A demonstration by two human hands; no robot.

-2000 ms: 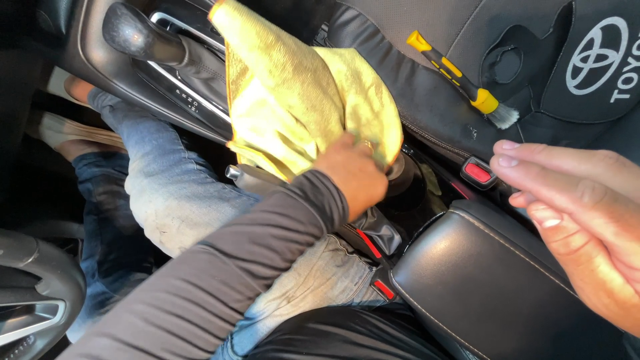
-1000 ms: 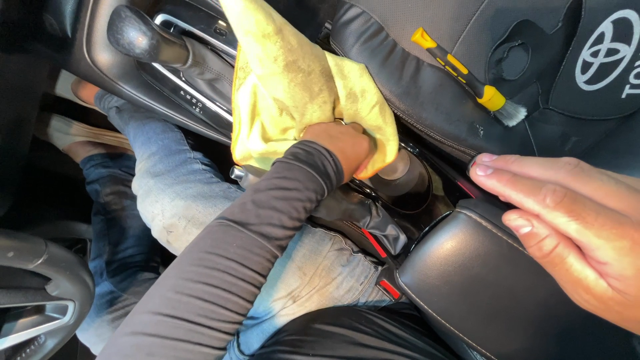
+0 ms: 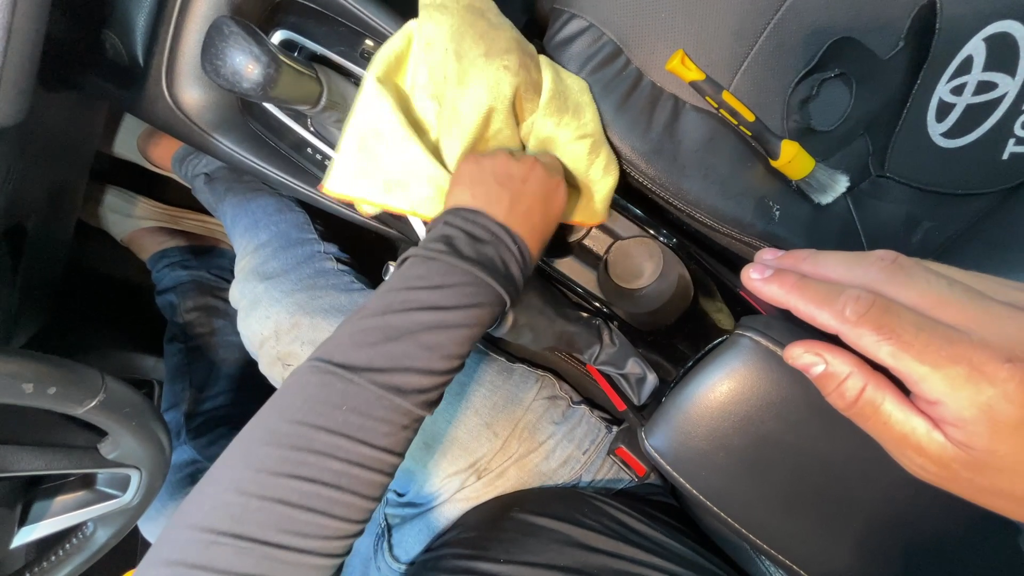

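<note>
My left hand (image 3: 508, 192), in a dark long sleeve, is closed on a yellow microfiber cloth (image 3: 448, 104) bunched over the centre console, just beside the gear shift lever (image 3: 260, 68). Part of the console is hidden under the cloth, and so are some of my fingertips. A round grey-brown piece (image 3: 644, 276) stands in the console's cup holder area, to the right of this hand. My right hand (image 3: 904, 344) comes in from the right edge over the armrest (image 3: 768, 432). It holds nothing; its fingers are straight and close together, its thumb apart.
A yellow and black detailing brush (image 3: 744, 120) with pale bristles lies on the black seat cover (image 3: 704, 184). Near the armrest are red seat belt buckle buttons (image 3: 630, 462) and a crumpled dark boot (image 3: 608, 356). The steering wheel (image 3: 80, 400) is at lower left.
My left hand has moved up and left along the console with the cloth, toward the gear shift lever. The round piece, partly covered before, now shows more fully. My right hand stays over the armrest area.
</note>
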